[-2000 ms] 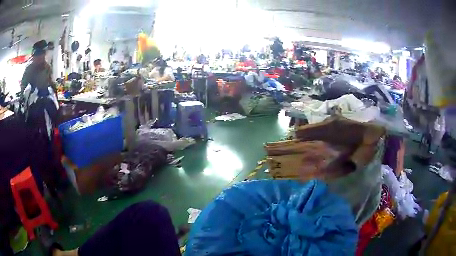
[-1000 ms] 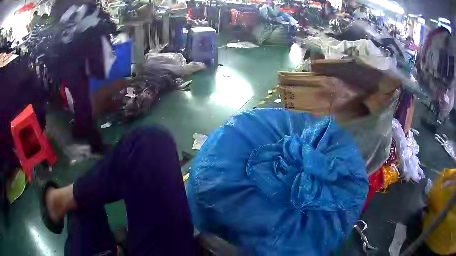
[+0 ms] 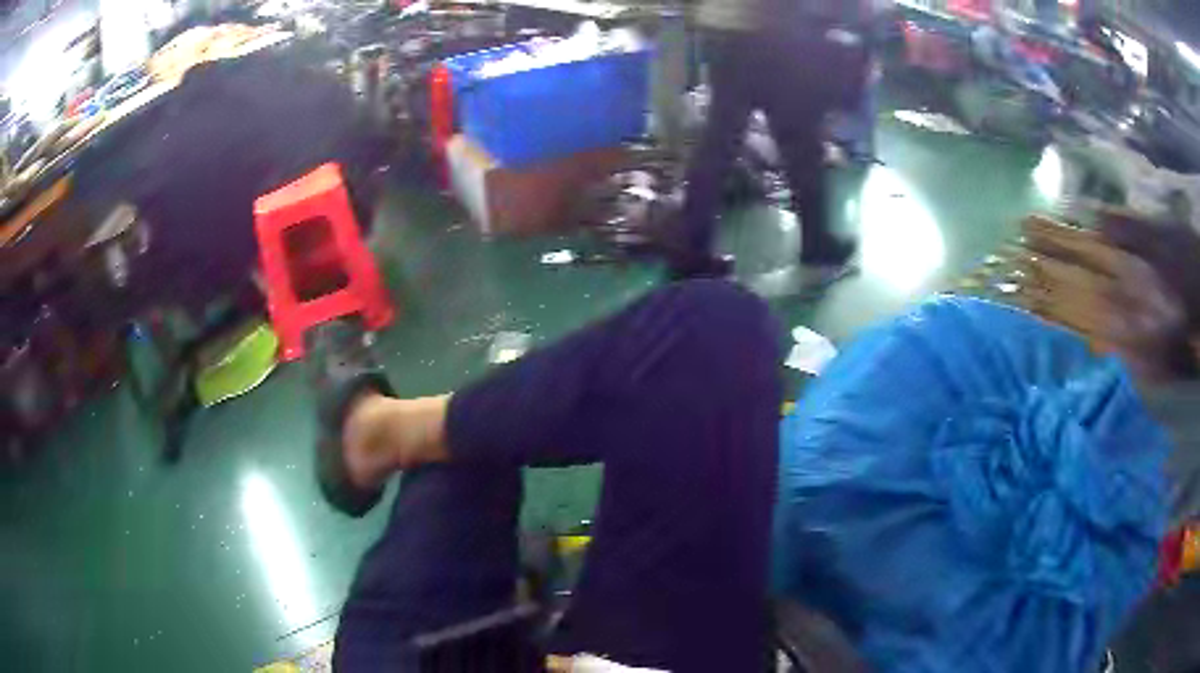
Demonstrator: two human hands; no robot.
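A large shiny blue woven sack [image 3: 908,460], its top twisted into a knot, stands at the right beside my legs. My legs in dark trousers [image 3: 684,394] are crossed, and a dark clog [image 3: 345,467] is on the raised foot. A dark flat edge [image 3: 480,640] shows at my lap at the bottom, too cut off to name. A small pale patch beside it is unclear. Neither of my hands can be made out.
A red plastic stool [image 3: 323,256] stands ahead left, a lime-green item [image 3: 240,366] beside it. A blue crate [image 3: 553,112] rests on a brown carton [image 3: 533,191]. A person in dark clothes [image 3: 776,99] is on the floor ahead. Brown cartons [image 3: 1099,283] lie behind the sack.
The view has turned left and down, so the stool, crate and sack sit further right. The person has passed from left of the crate to right of it. The dark edge at my lap has appeared.
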